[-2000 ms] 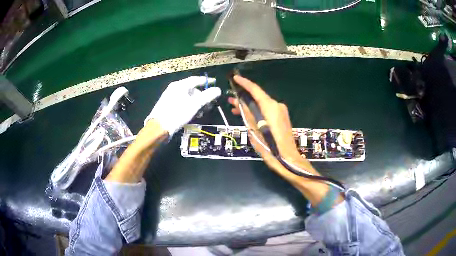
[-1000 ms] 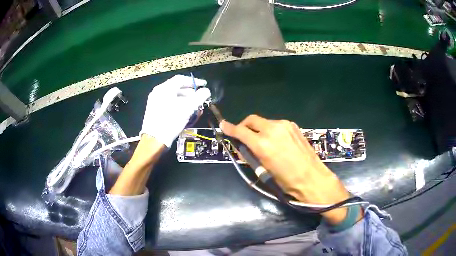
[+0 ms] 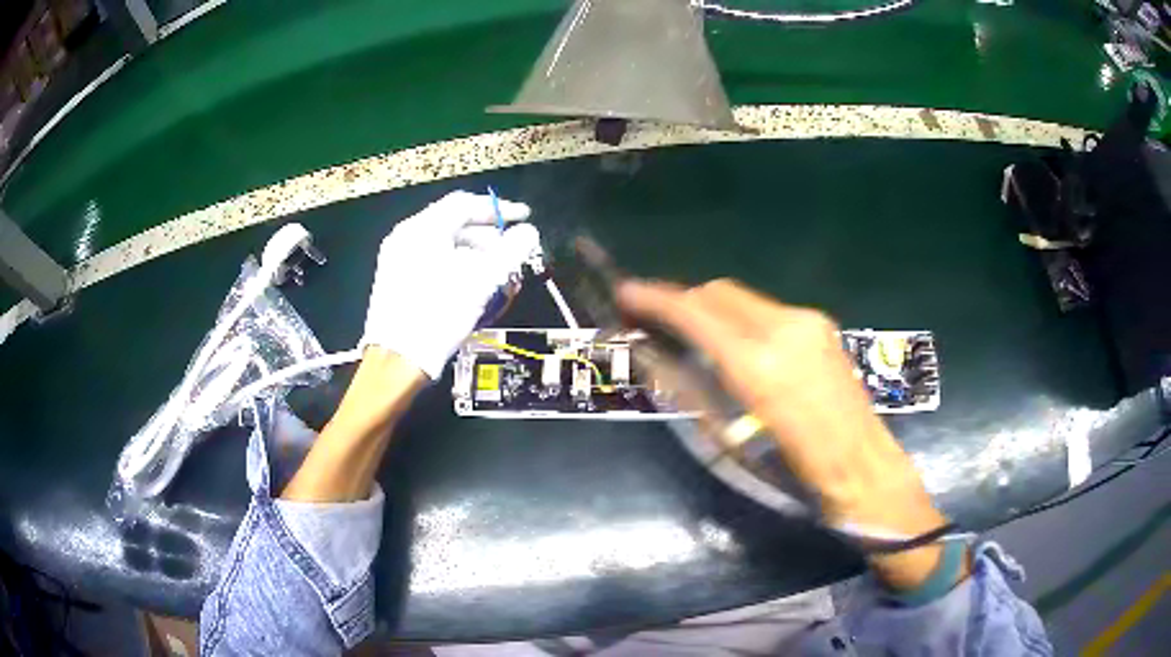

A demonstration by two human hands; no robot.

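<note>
My left hand (image 3: 443,280), in a white glove, pinches a small part with a blue wire (image 3: 496,209) above the left end of the open power strip. My bare right hand (image 3: 783,398) holds the soldering iron (image 3: 668,347), both blurred, over the middle of the strip. The open power strip (image 3: 514,408) lies lengthwise on the dark green mat, with a yellow wire (image 3: 520,347) inside. A pale lead (image 3: 560,303) runs from the strip up to my left hand. The white power cord (image 3: 212,379) lies coiled in a clear plastic bag at the left.
A grey fume hood (image 3: 629,64) hangs above the work. A speckled pale rail (image 3: 308,190) separates the mat from the green belt (image 3: 347,77). A small black holder (image 3: 1053,231) stands at the right beside dark equipment.
My right hand and the iron have moved right, away from my left hand. Earlier the iron's tip was at the part in my left hand. My left hand has stayed nearly still since one second ago.
</note>
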